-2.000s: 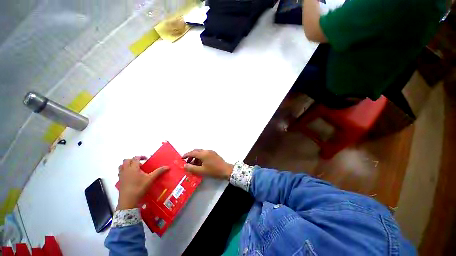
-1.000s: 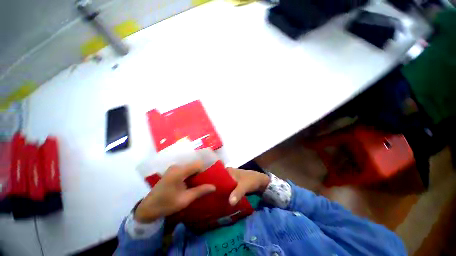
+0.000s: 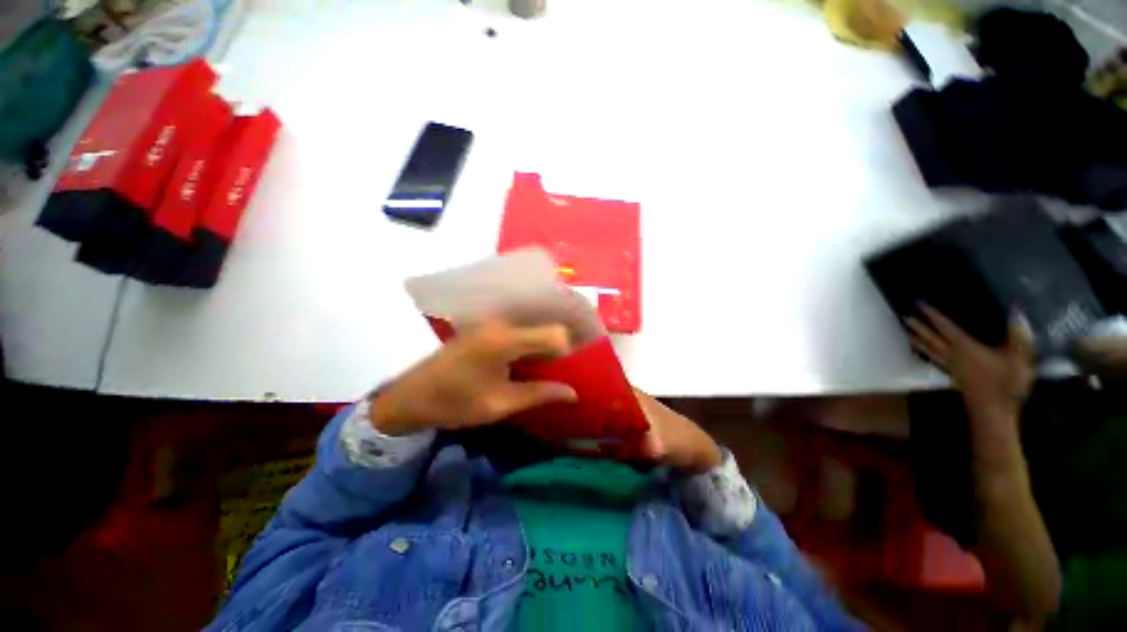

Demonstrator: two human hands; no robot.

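Note:
A red card sleeve is held up in front of my chest at the table's front edge. Its grey-white flap and inside show at the upper left. My left hand grips its left side, with the thumb over the red face. My right hand holds its lower right side, partly hidden behind the card. A flat red sleeve blank lies on the white table just beyond, partly covered by the raised sleeve.
Finished red and black boxes stand at left. A smartphone lies beyond the sleeves. Black boxes are piled at far right, where another person's hand holds a black box. A yellow item lies at the back.
The view has turned right from the flat blanks. One sleeve has been lifted off the table and is held between both hands, its grey-white inside now showing. The co-worker's hand now holds a black box.

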